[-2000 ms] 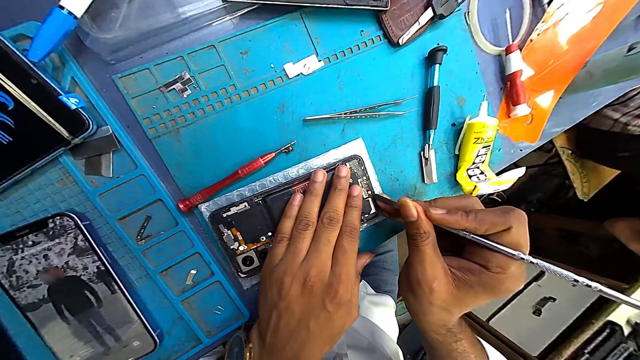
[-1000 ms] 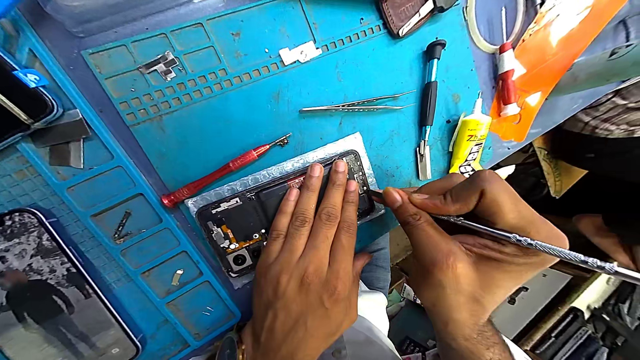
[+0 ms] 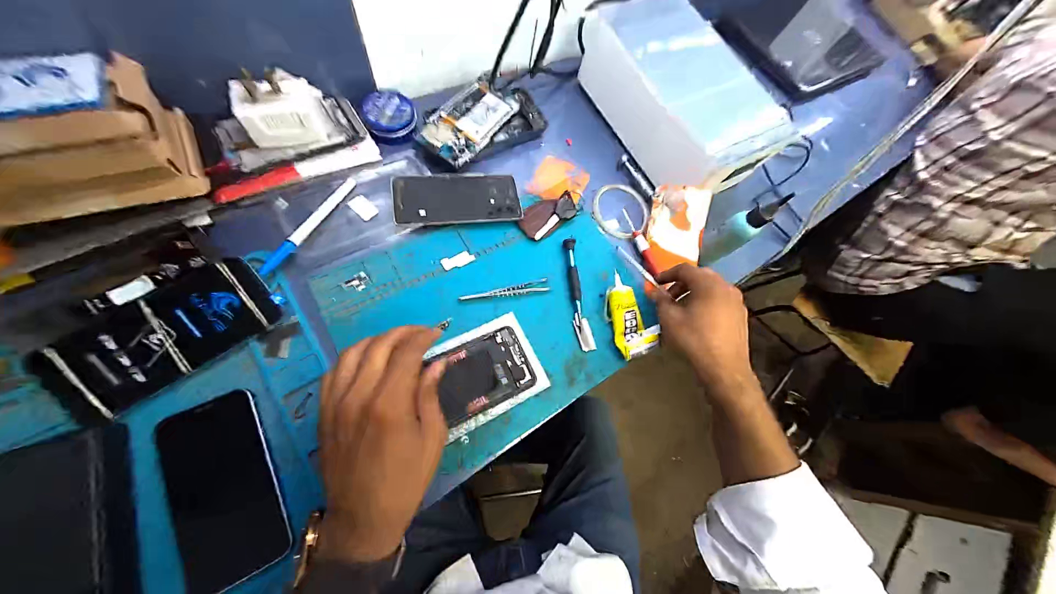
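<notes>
An opened smartphone [image 3: 483, 375] lies on a white padded sheet [image 3: 532, 371] on the blue work mat. My left hand [image 3: 384, 429] is over the phone's left end and hides it; the fingers are bent, and whether they hold anything does not show. My right hand [image 3: 701, 318] is at the mat's right edge, just right of a yellow glue tube [image 3: 629, 320]. Its fingers are closed on a thin metal tool [image 3: 637, 268], whose end points up and left beside a red-handled screwdriver [image 3: 643, 246]. Tweezers [image 3: 505, 290] and a black-handled screwdriver [image 3: 573, 280] lie between the hands.
A dark phone [image 3: 455, 199] lies behind the mat. Another phone [image 3: 223, 491] and a strapped black device [image 3: 161, 334] are at the left. A large white box [image 3: 685, 91], a parts tray [image 3: 478, 124] and a cardboard box [image 3: 99, 148] stand farther back. A person in a checked shirt [image 3: 965, 181] is at the right.
My right hand has moved away from the opened phone to beside the glue tube, still with the metal tool. My left hand has shifted off the phone's middle towards its left end. The view has swung up and widened.
</notes>
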